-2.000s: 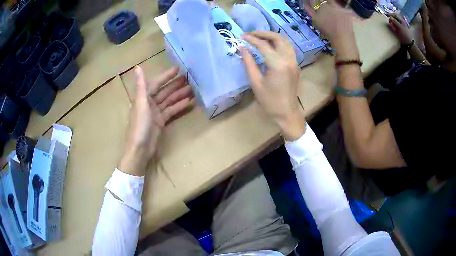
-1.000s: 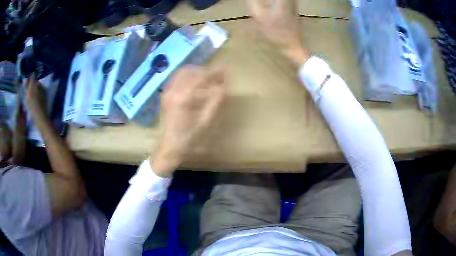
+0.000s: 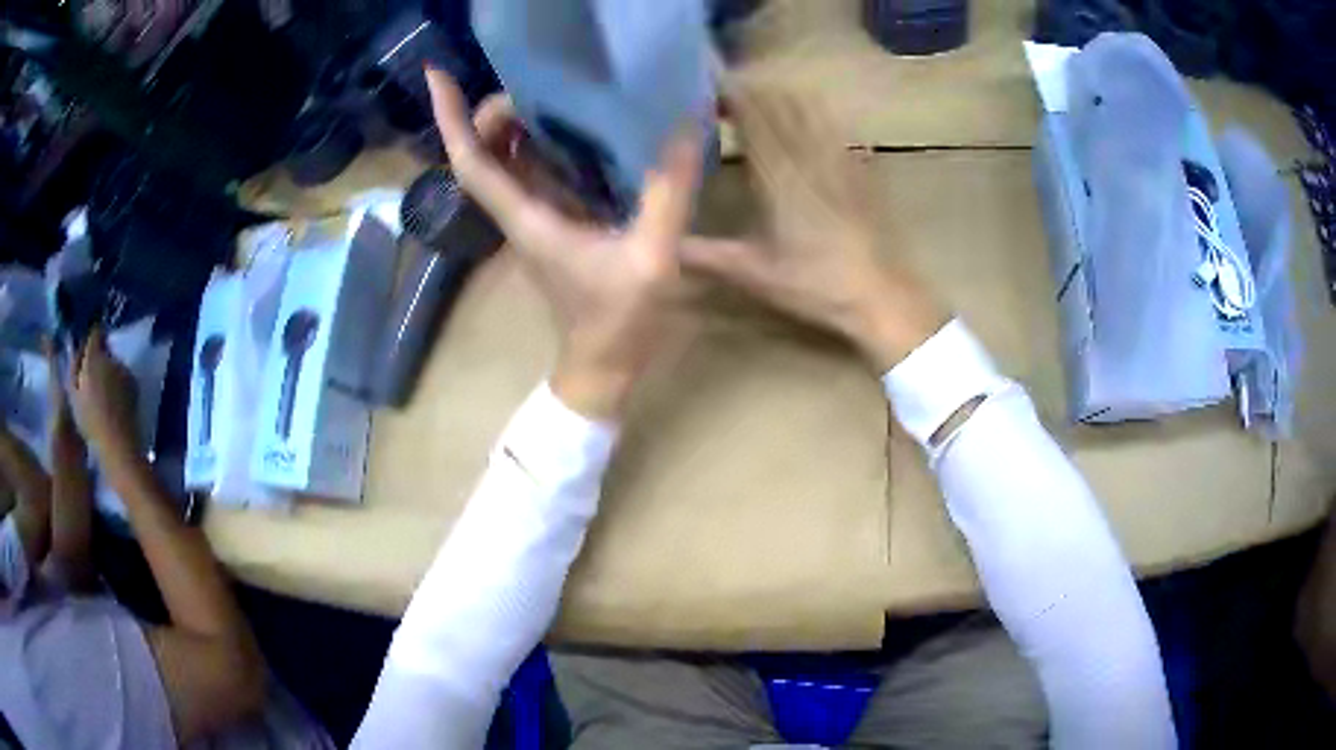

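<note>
My left hand [image 3: 586,257] is raised over the table and holds a blurred light blue gift box [image 3: 608,73], cut off by the top edge. My right hand [image 3: 835,220] is just right of it, blurred, with fingers apart and nothing in it. A dark grey mini fan [image 3: 418,322] lies on the table left of my left hand. Two gift boxes with fan pictures [image 3: 301,374] stand beside it at the left.
At the right a box carries a milky sleeve [image 3: 1140,220] and a coiled white cable [image 3: 1219,264]. Dark plastic parts [image 3: 919,22] line the far edge of the kraft-paper table [image 3: 747,542]. A person's arm [image 3: 169,513] is at the left.
The view has swung from right to left. The nearest leaning box has left its place beside the fan, and my left hand now holds a box up. My right hand has come in beside it.
</note>
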